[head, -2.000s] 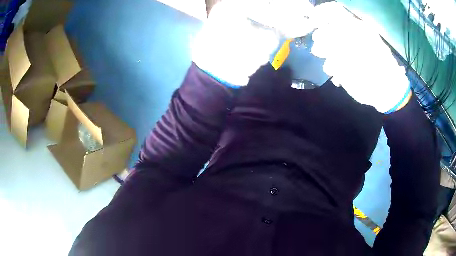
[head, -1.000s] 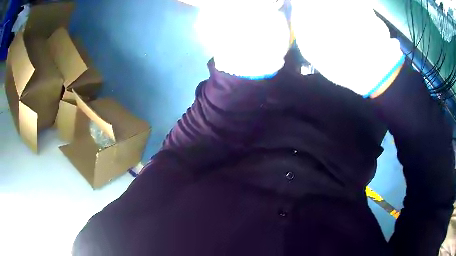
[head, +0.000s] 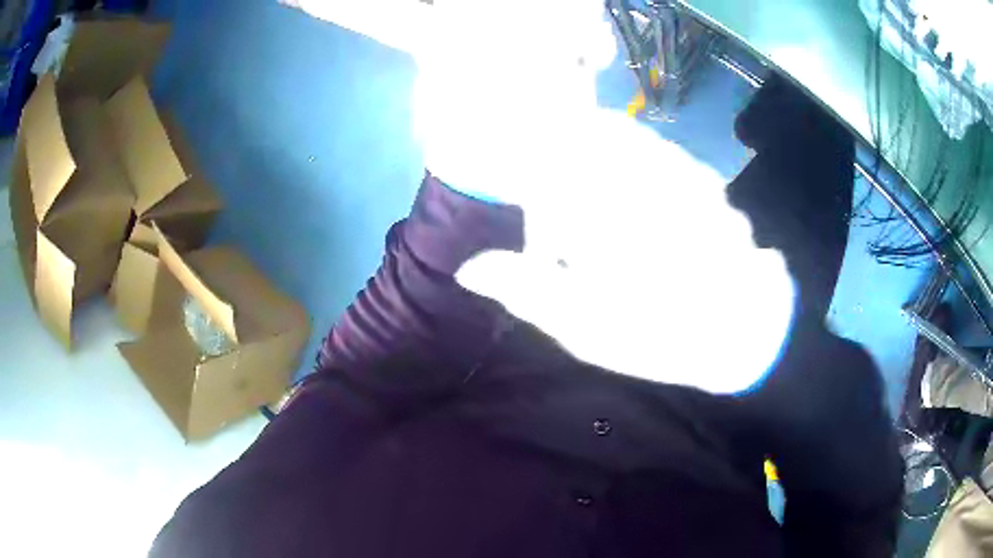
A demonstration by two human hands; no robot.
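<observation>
My left hand (head: 506, 98) is in a bulky white glove at the top centre, strongly overexposed, its upper part cut by the frame's top edge. My right hand (head: 653, 283) is in a white glove with a blue-edged cuff, in front of my dark jacket. The two gloves overlap and merge into one white glare. One glove tip points left over the jacket. Fingers and anything held are hidden by the glare.
Open cardboard cartons (head: 245, 360) stand on the floor at left, one with clear wrap inside. The green bench (head: 811, 49) runs along the upper right with black leads (head: 898, 234) hanging over its edge. A black shape (head: 806, 164) lies beside it. Khaki cloth shows at lower right.
My right glove has moved down and left, across the front of my jacket. Metal legs and the black shape by the bench now show.
</observation>
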